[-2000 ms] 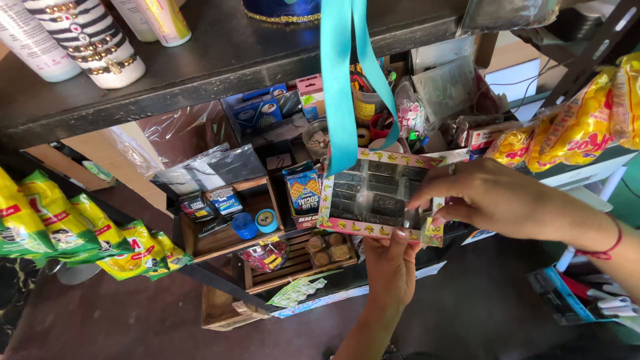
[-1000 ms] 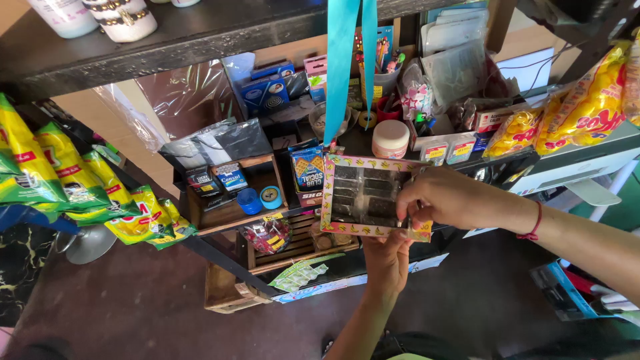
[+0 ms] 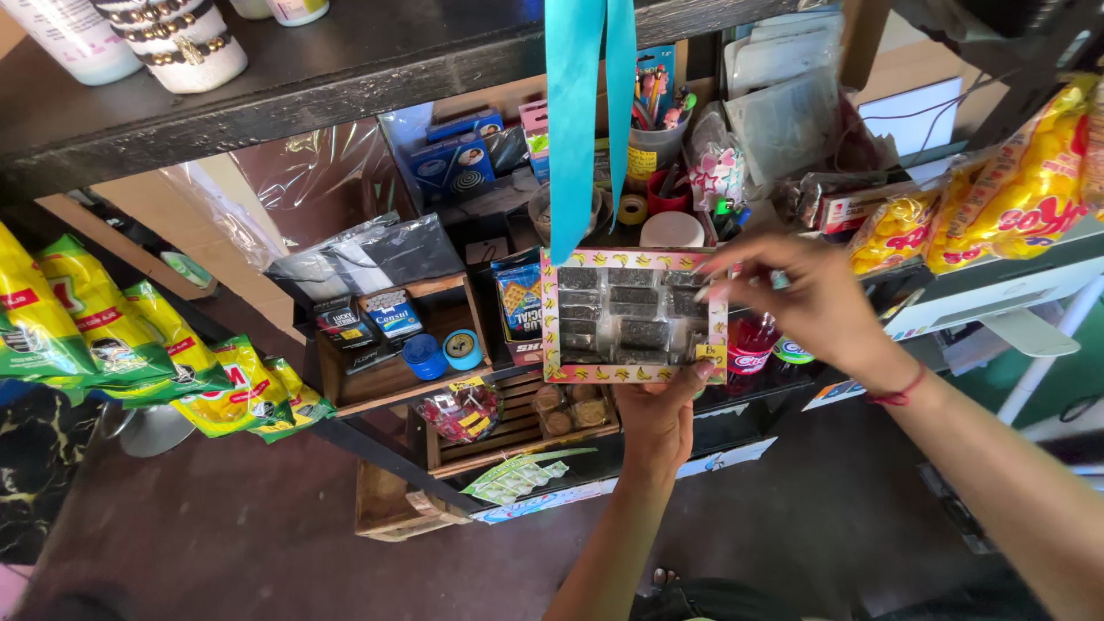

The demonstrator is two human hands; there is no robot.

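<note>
A shallow box [image 3: 634,374] with a banana-patterned rim is tilted toward me and holds several dark, clear-wrapped blocks [image 3: 634,332]. My left hand [image 3: 660,414] grips its lower edge, thumb by a small yellow tag [image 3: 711,354]. Over the box's right rim is my right hand [image 3: 793,293], fingers bent and slightly blurred; whether its fingertips touch the rim or hold anything I cannot tell. A turquoise ribbon [image 3: 578,112] hangs down to the box's upper left. Behind the box stands a jar with a white lid [image 3: 672,231].
A dark wooden shelf [image 3: 345,78] crosses the top. Yellow-green snack bags [image 3: 155,336] hang left, yellow snack bags [image 3: 1005,198] right. Below the shelf are a wooden tray [image 3: 405,392] with cigarette packs [image 3: 392,312], a cup of pencils [image 3: 657,138] and soda bottles [image 3: 749,349].
My right hand has moved from over the blocks inside the box to its right rim. The yellow tag and the soda bottles now show beside my hands.
</note>
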